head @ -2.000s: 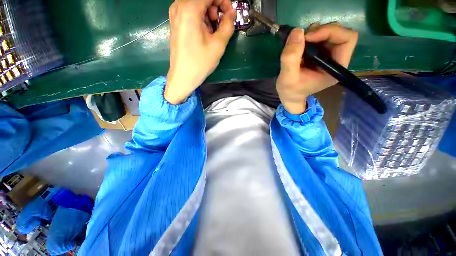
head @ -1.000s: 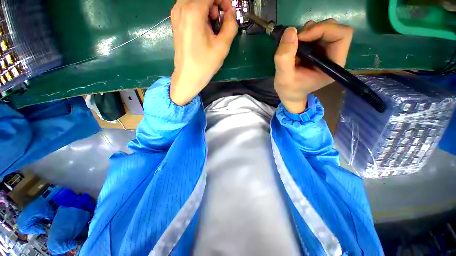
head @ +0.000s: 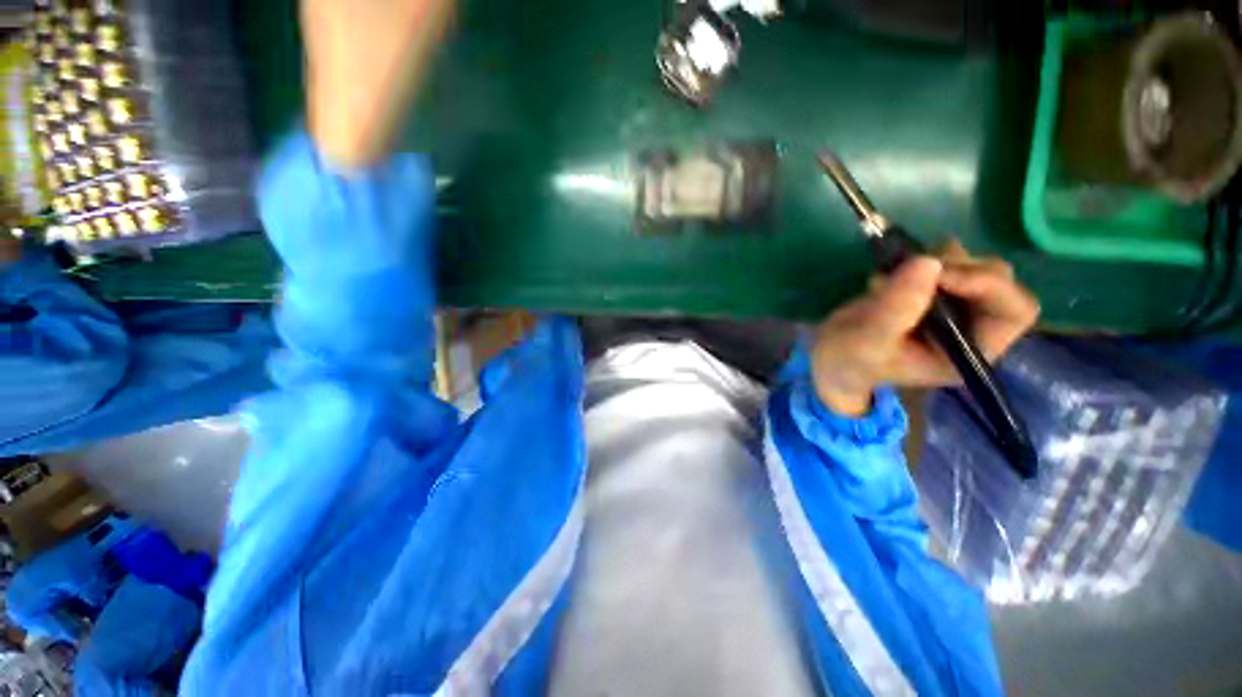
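Observation:
My right hand (head: 926, 320) is shut on the black handle of a soldering iron (head: 960, 357), its metal tip pointing up and left over the bench. My left hand (head: 368, 61) is blurred and cut off by the top edge at the upper left; its fingers are out of the picture. A dark jig (head: 706, 188) with a pale recess lies on the green bench, left of the iron's tip. A watch case (head: 697, 52) with a dark, shiny rim lies beyond the jig, apart from it, with small white pieces touching or close to its far side.
Stacked blister trays with yellow-gold pieces (head: 102, 130) stand at the left. A green basket (head: 1046, 204) at the right holds a round brownish pot (head: 1182, 109). A wrapped tray stack (head: 1076, 463) is below the bench edge at right. Blue-clothed parts of another person (head: 61, 341) show at left.
My left hand has moved up and left, away from the jig. The iron has drawn back right and down. The view has shifted, showing more bench. The watch case now lies beyond the empty jig.

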